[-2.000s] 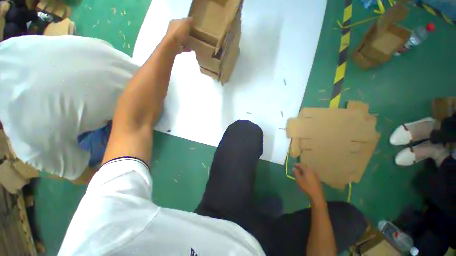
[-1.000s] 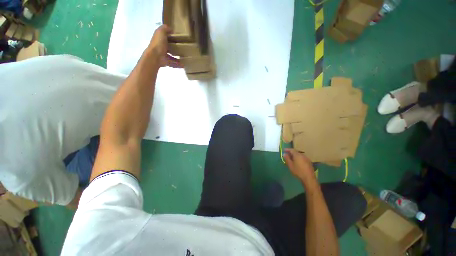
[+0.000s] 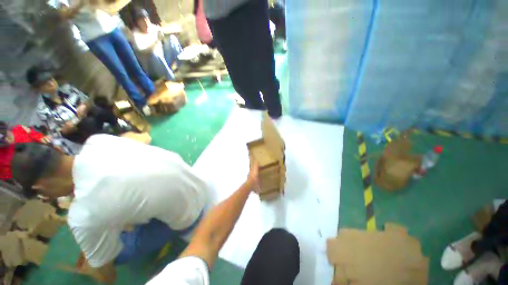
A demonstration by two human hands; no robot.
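Nested boxes [image 3: 268, 172], brown trays inside one another with a lid standing up at the far end, are on the white sheet [image 3: 312, 167] in front of me. My left hand [image 3: 255, 177] holds them at their left side; the fingers are partly hidden. A pile of flat box blanks [image 3: 379, 257] lies on the green floor at the lower right, cut off by the bottom edge. My right hand is out of the picture.
A crouching person in a white shirt [image 3: 133, 195] is close on my left. A person in dark trousers [image 3: 242, 50] stands beyond the sheet. Blue plastic sheeting [image 3: 401, 61] hangs at the back right. A folded carton [image 3: 396, 167] and water bottle [image 3: 429, 161] are on the right.
The view has tilted up, showing people and blue sheeting at the back. My left hand still holds the nested boxes. My right hand, earlier beside the blanks, has left the picture.
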